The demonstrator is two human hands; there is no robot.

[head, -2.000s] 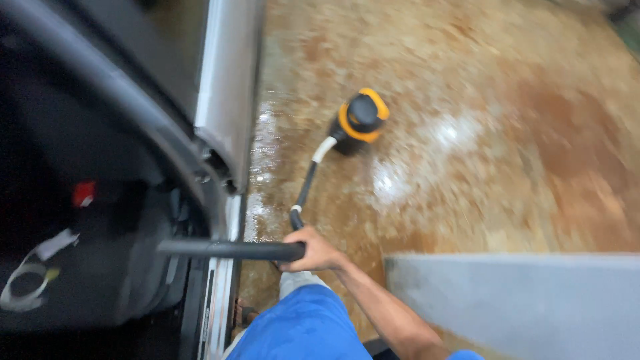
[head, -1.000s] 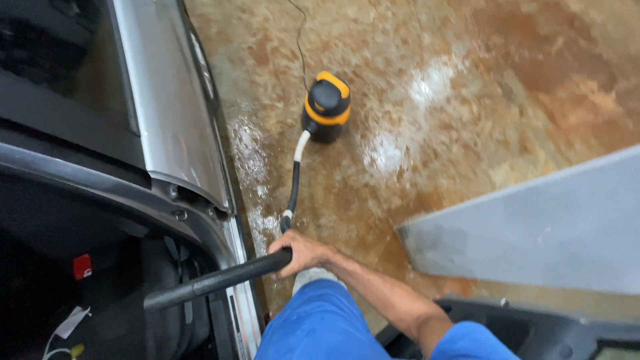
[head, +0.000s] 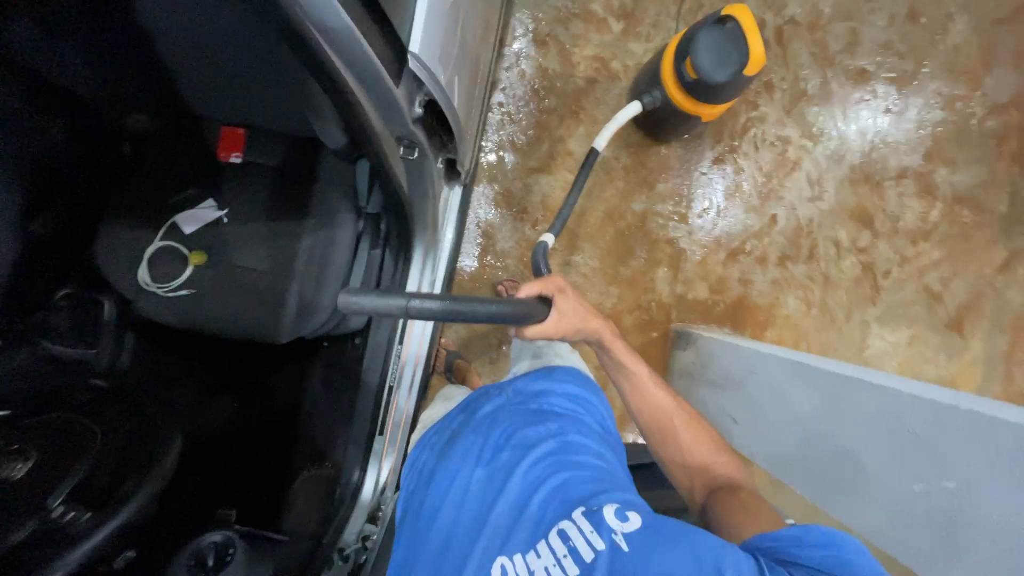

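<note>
My right hand (head: pixel 564 310) is closed around the rear end of a black vacuum cleaner tube (head: pixel 448 308). The tube crosses the door sill of a car, its front end over the edge of a dark seat (head: pixel 264 280). A black hose (head: pixel 574 192) with white wrapped parts runs from near my hand to a black and yellow canister vacuum cleaner (head: pixel 696 76) on the floor. On the seat lie a coiled white cable (head: pixel 166 268) with a yellow-green piece, a pale tag or paper (head: pixel 198 216) and a red object (head: pixel 231 144). My left hand is out of view.
The metal door sill (head: pixel 424 280) and door frame run along my left side. At lower left is a dark steering wheel (head: pixel 88 448). A grey panel or low wall (head: pixel 848 432) stands at the right. The brown mottled floor (head: pixel 800 264) shines as if wet.
The tube, pointing down to the left a second ago, is now nearly level across the picture. My right hand keeps its hold. The view has shifted toward the car interior.
</note>
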